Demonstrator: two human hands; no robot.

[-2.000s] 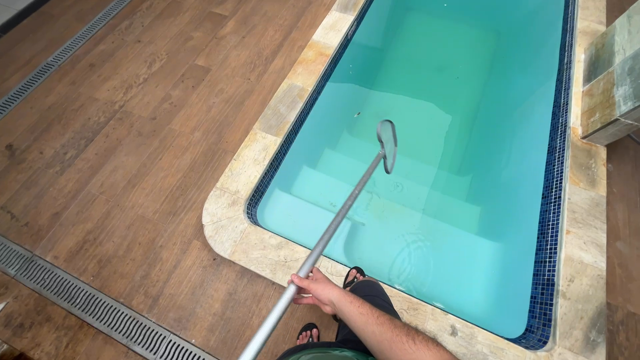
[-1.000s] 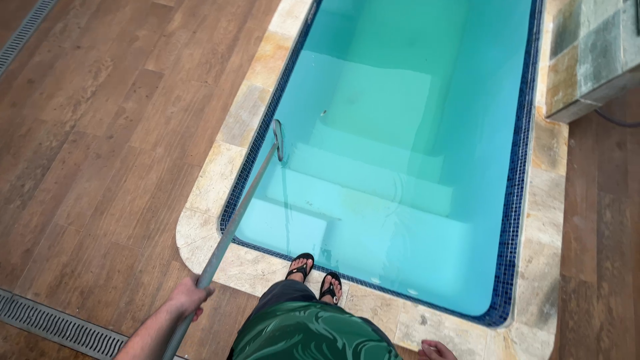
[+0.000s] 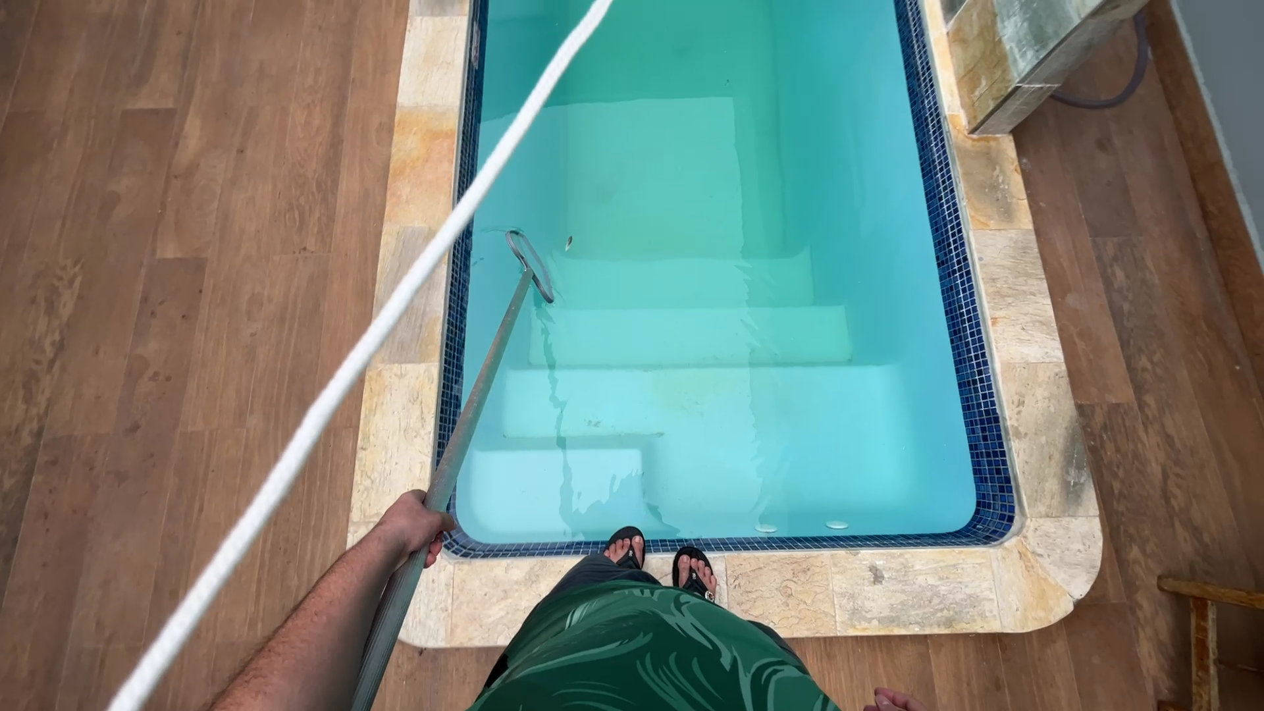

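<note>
My left hand (image 3: 415, 528) is closed around a long metal pole (image 3: 486, 380) at the pool's near left corner. The pole slants up and forward to a pool skimmer net (image 3: 530, 267), its frame tilted at the water near the left tiled wall. A small brown bit, perhaps a leaf (image 3: 568, 242), shows in the water just right of the net. Only some fingers of my right hand (image 3: 897, 700) show at the bottom edge, right of my green shirt; whether it holds anything is hidden.
My sandalled feet stand on the stone coping (image 3: 780, 592) at the pool's near edge. A white rope (image 3: 395, 296) crosses the view diagonally, close to the camera. Steps (image 3: 691, 336) lie underwater. A stone-clad block (image 3: 1027, 59) and a wooden frame (image 3: 1203, 632) are at the right.
The pole and net have moved from mid-pool to the left side. My left hand has come onto the pole. The white rope has come into view.
</note>
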